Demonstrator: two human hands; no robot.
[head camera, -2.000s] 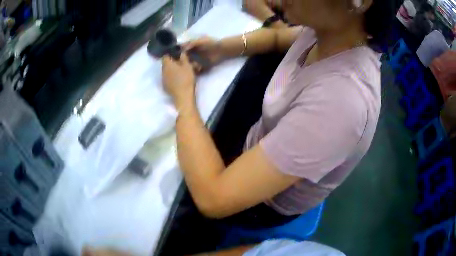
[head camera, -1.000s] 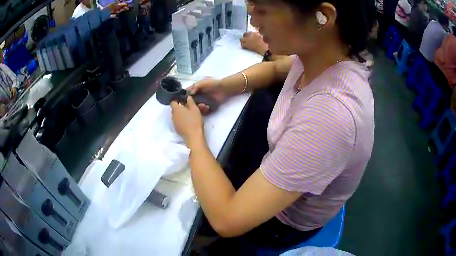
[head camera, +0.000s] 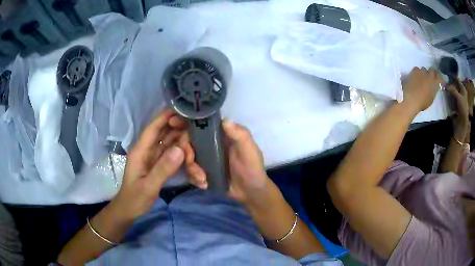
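A dark grey handheld blower (head camera: 209, 150) is upright in front of me, its round barrel head up and its open end with ringed vanes facing me. My right hand (head camera: 246, 160) holds the handle from the right side. My left hand (head camera: 162, 156) is on the left of the handle, fingers curled and partly spread beside it; whether it grips the handle is not clear. A second blower (head camera: 71, 135) lies on the white bench to the left, among milky white protective bags (head camera: 112, 78).
The white-covered bench (head camera: 260, 124) spans the view. A bagged blower (head camera: 329, 18) lies at the upper right. Grey retail boxes (head camera: 31, 31) stand at the back left. At right, another person's arm (head camera: 364, 150) reaches over the bench towards a dark blower head (head camera: 448, 66).
The view has swung from the neighbouring person down to the bench before me. Both my hands and the blower between them are now in view.
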